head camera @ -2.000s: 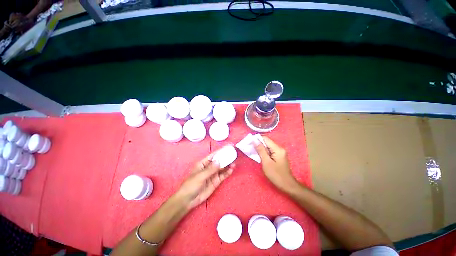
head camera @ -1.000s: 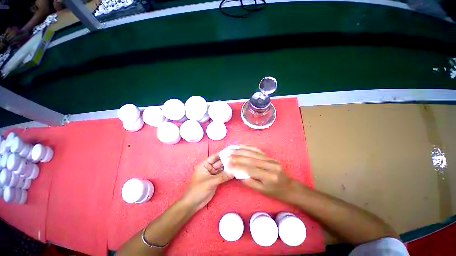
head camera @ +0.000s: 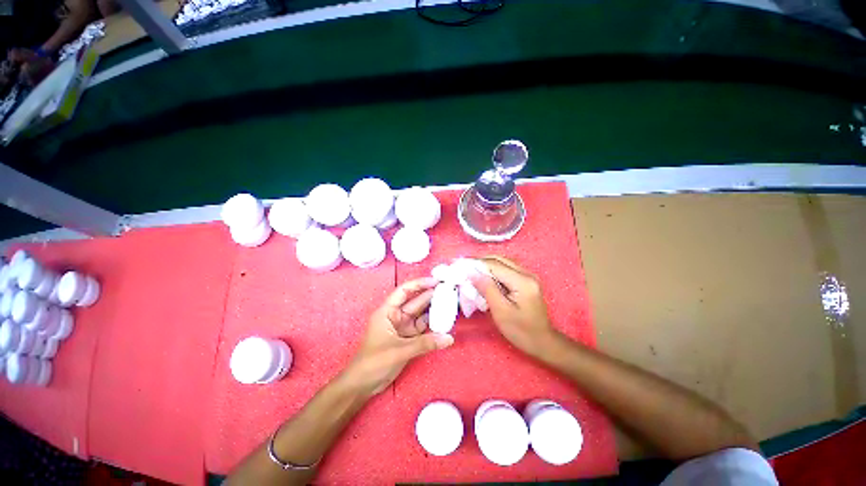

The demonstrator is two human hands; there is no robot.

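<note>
My left hand (head camera: 399,327) holds a white capped jar (head camera: 443,308) on its side above the red mat (head camera: 323,323), its round face turned to the right. My right hand (head camera: 513,299) grips a crumpled white cloth (head camera: 470,283), which touches the upper right side of the jar. The fingers and cloth hide part of the jar. A clear dispenser bottle (head camera: 492,211) with its round lid standing open is behind my hands at the mat's back edge.
Several white jars (head camera: 363,245) stand behind my hands. Three jars (head camera: 501,435) are at the front edge, one jar (head camera: 256,360) at left, and a pile (head camera: 33,318) at far left. Brown cardboard (head camera: 693,304) lies at right. Green belt (head camera: 380,133) runs behind. A person's arm (head camera: 68,27) shows top left.
The cloth covered the jar a second ago; now my right hand has drawn back slightly to the right, and the jar shows again, turned more on edge in my left hand.
</note>
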